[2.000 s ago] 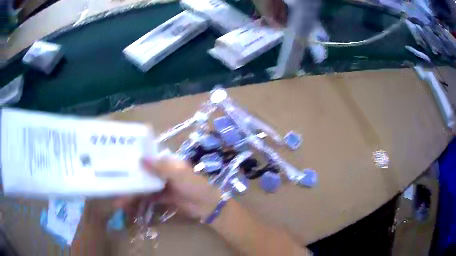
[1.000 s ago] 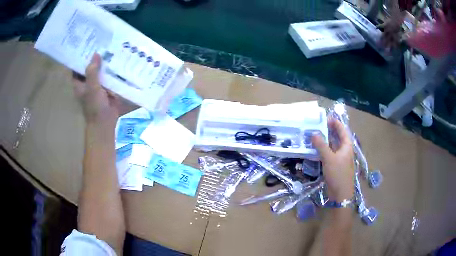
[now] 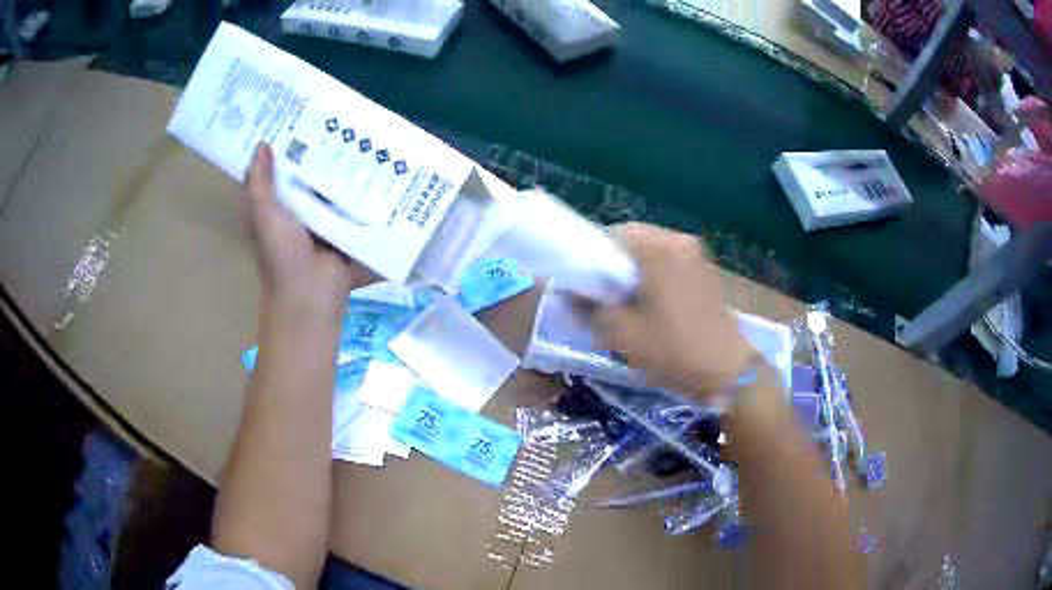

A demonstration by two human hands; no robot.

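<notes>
My left hand [image 3: 294,236] holds a long white retail box [image 3: 329,150] with printed text and small diamonds; its right end is open. My right hand [image 3: 669,305] is blurred and grips a white piece [image 3: 560,244] at that open end; whether it is a tray, sleeve or paper I cannot tell. A white inner tray [image 3: 761,346] lies partly hidden under my right hand. Light blue cards [image 3: 459,435] and white folded leaflets [image 3: 456,355] lie below the box. Clear-wrapped sticks [image 3: 663,426] and dark cables lie in front of the tray.
Brown taped cardboard [image 3: 104,219] covers the bench. A green belt [image 3: 646,115] behind it carries retail boxes, one at the right [image 3: 842,187]. A grey metal upright [image 3: 981,282] and a red-pink piece [image 3: 1024,184] are at the right. More wrapped sticks [image 3: 833,386] lie right of the tray.
My right hand has left the tray's right end and moved left to the box's open end, now holding a white piece. The box in my left hand shows lower and further right in view.
</notes>
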